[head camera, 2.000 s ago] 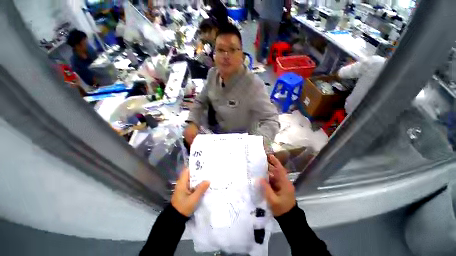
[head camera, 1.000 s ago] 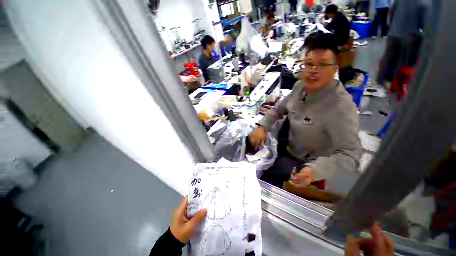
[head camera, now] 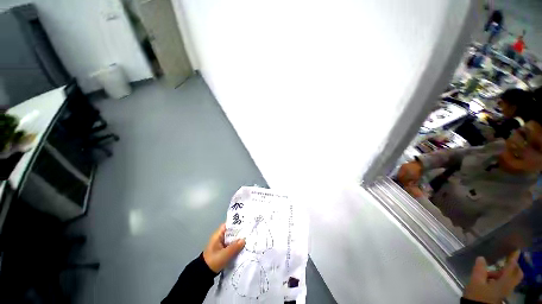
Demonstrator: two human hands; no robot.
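Note:
A white style sheet (head camera: 261, 237) with black handwriting and garment line drawings is held upright at the lower middle. My left hand (head camera: 221, 249) grips its left edge, thumb on the front. Whether a bag lies behind the sheet cannot be told. My right hand (head camera: 492, 280) is at the lower right corner, partly cut off, by the grey frame of the sliding window (head camera: 410, 219). Its fingers are raised and apart, with nothing seen in it.
A white wall (head camera: 309, 89) stands between the room and the window. A person in grey (head camera: 475, 190) sits beyond the window, before a cluttered workroom. At left are a desk (head camera: 50, 113), a dark chair, a plant and a white bin (head camera: 114, 81); a door stands at the back.
The view has swung left, so the window and seated person have shifted right. My right hand has let go of the sheet since the earliest frame. My left hand still holds it.

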